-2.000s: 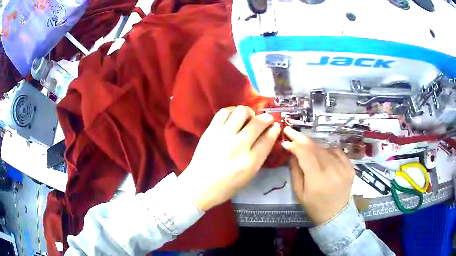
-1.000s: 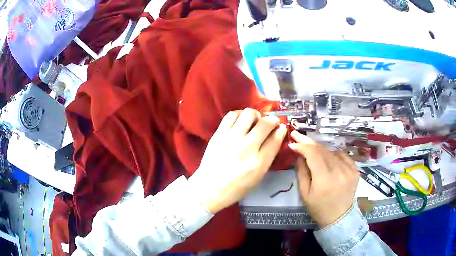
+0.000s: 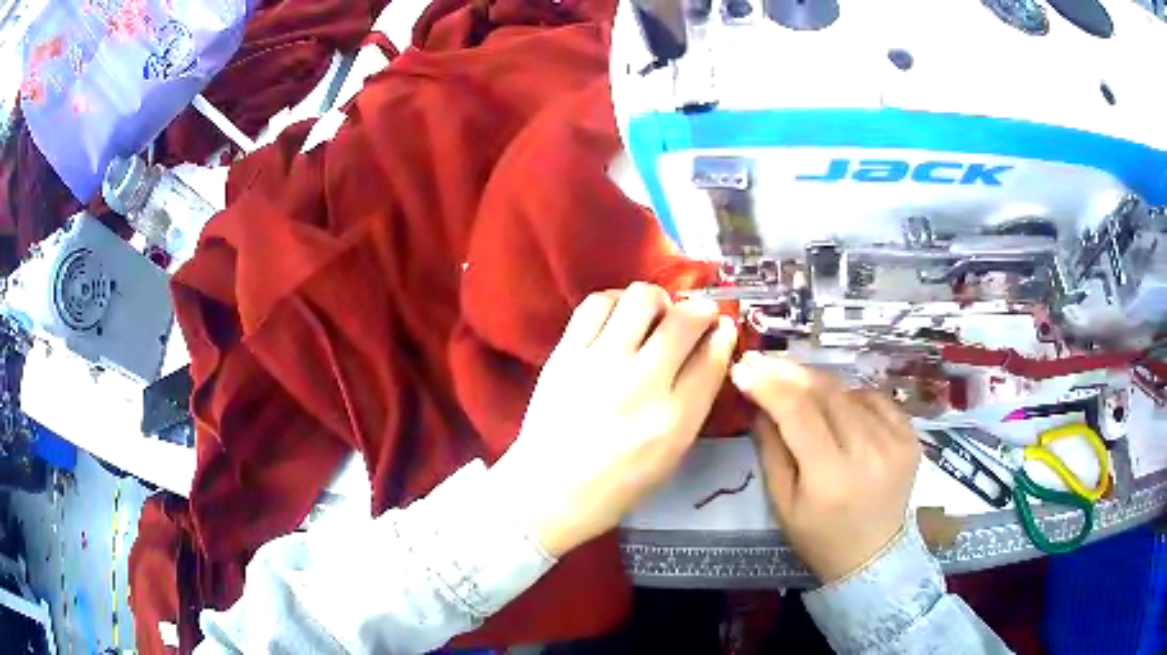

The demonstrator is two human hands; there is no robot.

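The red garment piece (image 3: 346, 269) lies in a large folded heap left of the sewing machine (image 3: 896, 154), its right end at the presser foot area (image 3: 755, 288). My left hand (image 3: 627, 397) lies on the fabric, its fingertips holding the edge just in front of the foot. My right hand (image 3: 838, 461) pinches the fabric edge with thumb and forefinger, close beside the left fingertips. The fingers hide part of the edge. A narrow red strip (image 3: 1024, 362) runs in from the right through metal guides.
Scissors with yellow and green handles (image 3: 1062, 493) and dark snips (image 3: 966, 463) lie at right. A loose thread (image 3: 724, 491) lies near the measuring tape (image 3: 717, 553) on the front edge. A grey box (image 3: 96, 297), clear bottle (image 3: 147, 198) and purple bag (image 3: 122, 77) are at left.
The view has shifted slightly, moving the scene a little to the right. My right fingers have shifted slightly at the fabric edge. My left hand stays nearly in place on the fabric.
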